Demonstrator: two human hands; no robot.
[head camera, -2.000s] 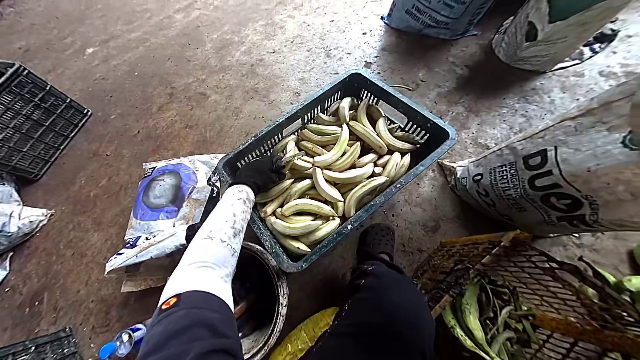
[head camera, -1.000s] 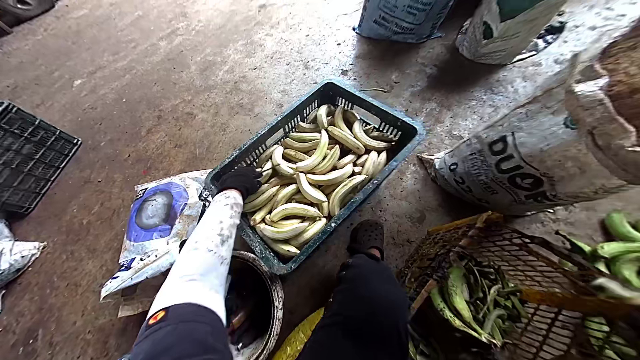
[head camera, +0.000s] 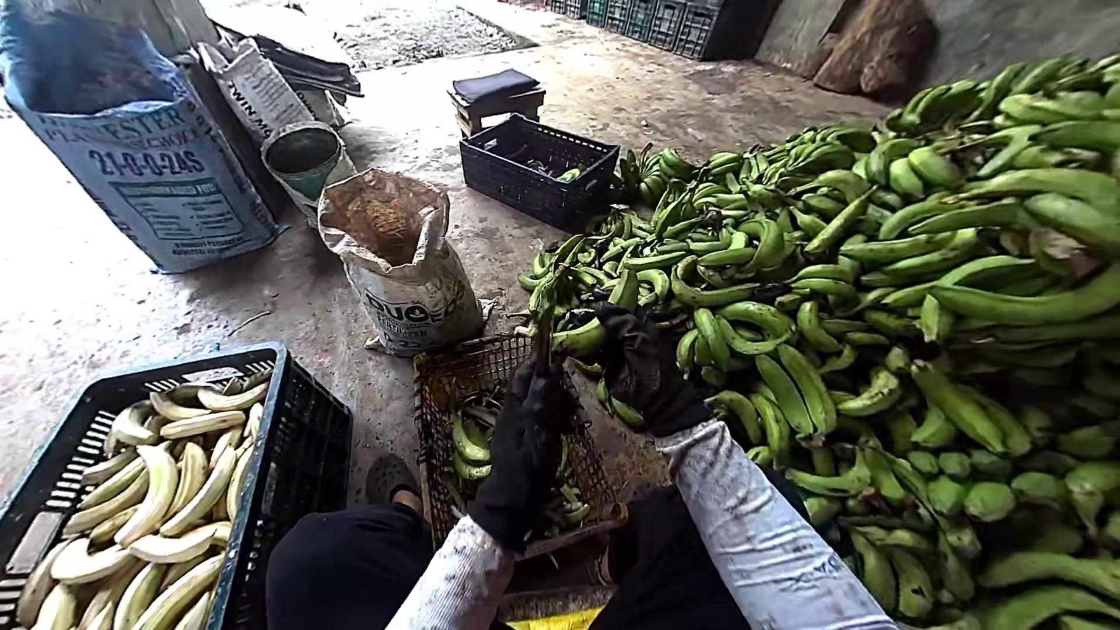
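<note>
My left hand (head camera: 529, 437), in a black glove, is closed around a thin upright thing over the peel crate; whether it is a knife or a stalk I cannot tell. Beside it my right hand (head camera: 643, 372), also gloved in black, grips a green plantain (head camera: 582, 337), its tip pointing left. Below both hands a rusty mesh crate (head camera: 433, 389) contains green peels (head camera: 472, 446). Peeled plantains (head camera: 197, 486) fill the dark plastic crate (head camera: 284, 420) at the lower left. A large heap of green plantains (head camera: 805, 289) spreads across the right side.
A white woven sack (head camera: 420, 297) of brown fibrous material stands beyond the mesh crate. Behind it are a black crate (head camera: 534, 171), a small stool (head camera: 499, 101) and a bucket (head camera: 302, 162). A tall blue-white sack (head camera: 175, 175) stands at the upper left. My shod foot (head camera: 391, 479) rests between the crates.
The view has swung right to the green heap. My left hand, earlier at the crate of peeled plantains, is now over the mesh crate. My right hand has come into view with a green plantain.
</note>
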